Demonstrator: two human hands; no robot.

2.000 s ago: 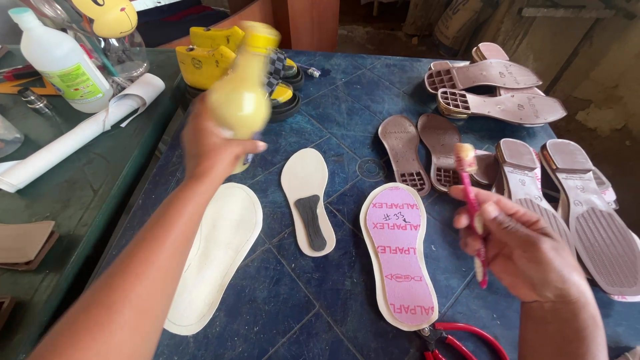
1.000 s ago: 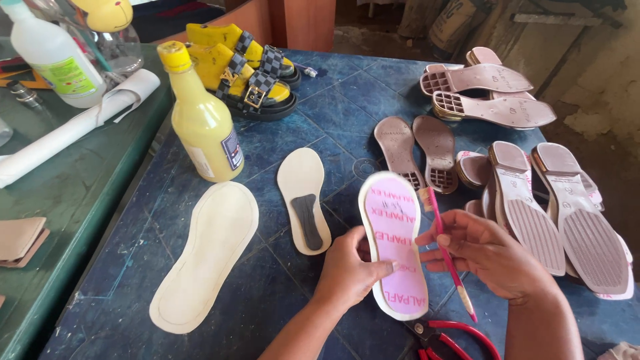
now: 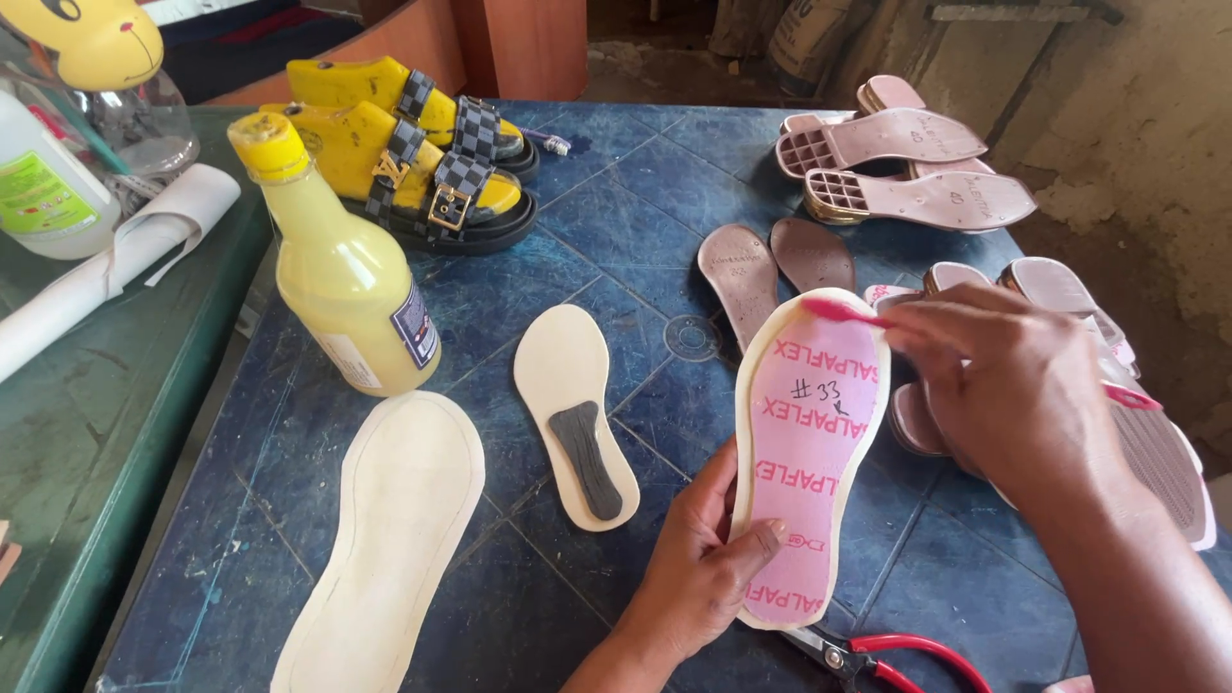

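My left hand (image 3: pixel 717 553) grips the lower part of a pink insole with a cream border (image 3: pixel 799 462), lifted off the table and printed side up. In my right hand (image 3: pixel 1011 385) is a pink-handled brush (image 3: pixel 842 313), its blurred front end over the insole's top edge; whether it touches cannot be told. Left of them lies a smaller cream insole (image 3: pixel 563 361) with a dark grey shank piece (image 3: pixel 587 462). A large cream sole-shaped sheet (image 3: pixel 409 500) with a drawn outline lies further left, near a glass bottle of yellowish liquid (image 3: pixel 346 279), its yellow cap on.
Red-handled pliers (image 3: pixel 895 650) lie beneath the insole at the front. Checkered sandals on yellow lasts (image 3: pixel 414 164) stand behind the bottle. Mauve shoe soles (image 3: pixel 914 183) are stacked at the right; two more (image 3: pixel 741 269) lie mid-table. A white roll (image 3: pixel 125 260) rests on the green table.
The bottle, in my left hand two seconds ago, stands on the table. My left hand has taken hold of the pink insole and lifted it. My right hand has brought the brush to its top end.
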